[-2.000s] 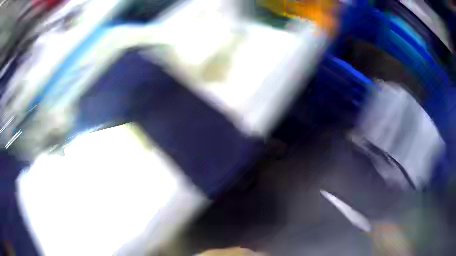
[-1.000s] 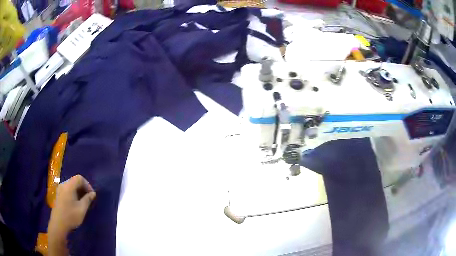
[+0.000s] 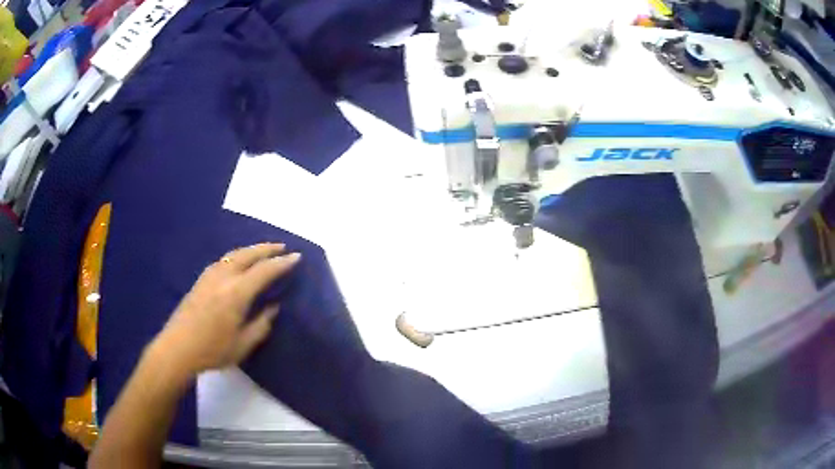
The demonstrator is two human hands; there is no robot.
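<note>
My left hand [image 3: 224, 311] is at the left, its fingers bent over the end of a long navy cloth panel [image 3: 394, 394] and holding it. The panel runs down to the right across the front table edge and out of the picture. A navy strip [image 3: 650, 302] lies under the arm of the white JACK sewing machine [image 3: 632, 101], right of the needle area [image 3: 522, 234], and hangs over the front edge. Where the two navy pieces meet at the bottom is blurred. My right hand is not in view.
Heaped navy cloth [image 3: 165, 137] covers the left side of the table. A shiny orange strip [image 3: 90, 275] lies among it. A ruler strip [image 3: 558, 417] runs along the front edge. A small green-orange tool [image 3: 751, 267] lies at the machine's right base.
My left hand has moved right and up from beside the orange strip and taken hold of a navy panel, which now stretches across the front of the table. The view has shifted slightly.
</note>
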